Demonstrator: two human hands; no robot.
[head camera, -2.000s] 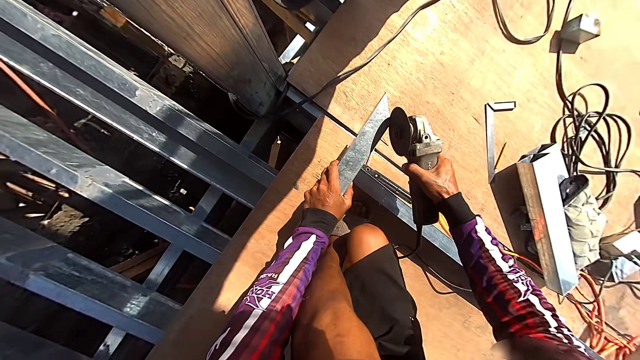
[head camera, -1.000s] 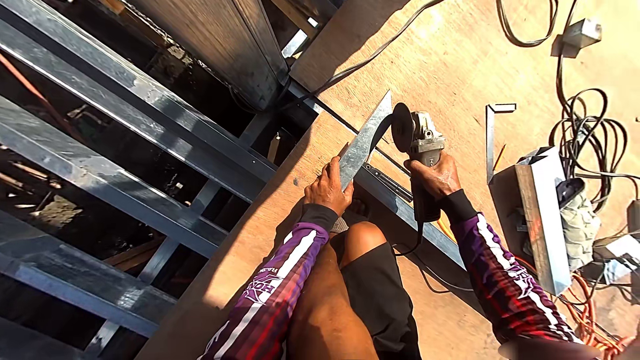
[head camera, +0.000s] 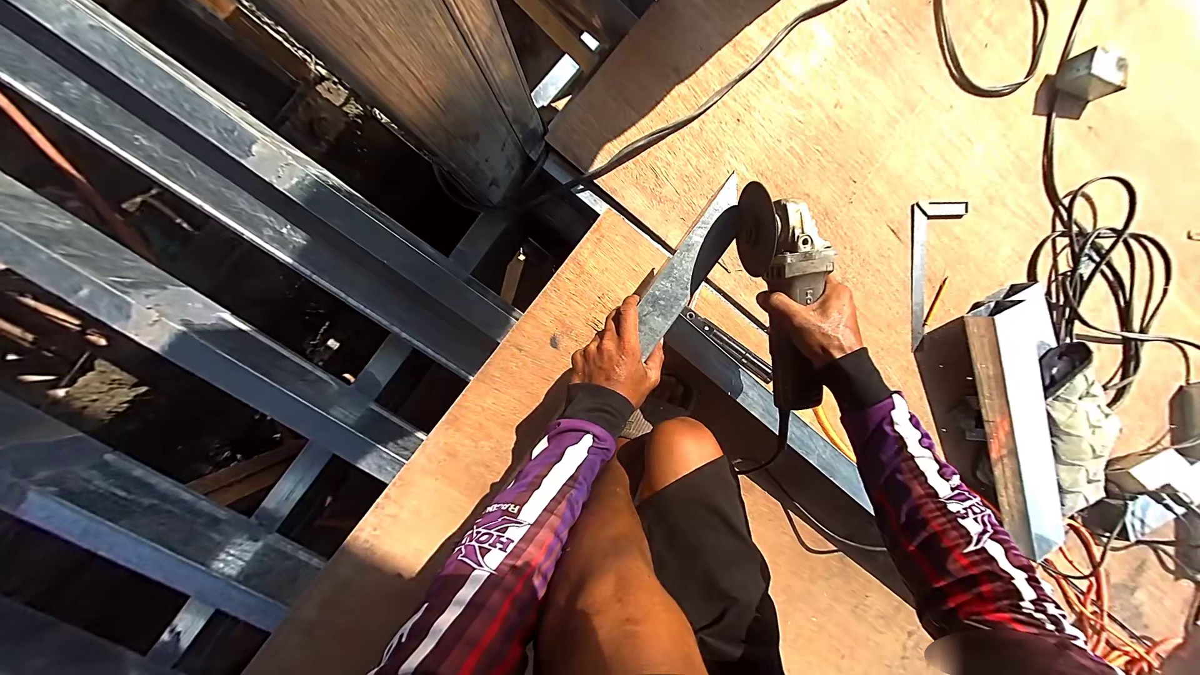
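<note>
My left hand (head camera: 619, 354) grips the lower end of a pointed galvanized steel piece (head camera: 677, 281), whose tip points up and away. My right hand (head camera: 817, 321) is closed around the body of an angle grinder (head camera: 802, 258). The grinder's dark disc (head camera: 757, 230) stands just right of the steel piece's upper part; whether they touch I cannot tell. A dark shadow falls across the steel beside the disc. Under both lies a long steel member (head camera: 741, 384) along the plywood edge.
Open gaps between steel beams (head camera: 281, 178) lie at the left. On the plywood (head camera: 872, 122) at the right are a try square (head camera: 920, 272), a pencil (head camera: 936, 300), a metal channel offcut (head camera: 1017, 412), coiled black cable (head camera: 1092, 253) and a grey box (head camera: 1092, 73). Orange cords lie lower right.
</note>
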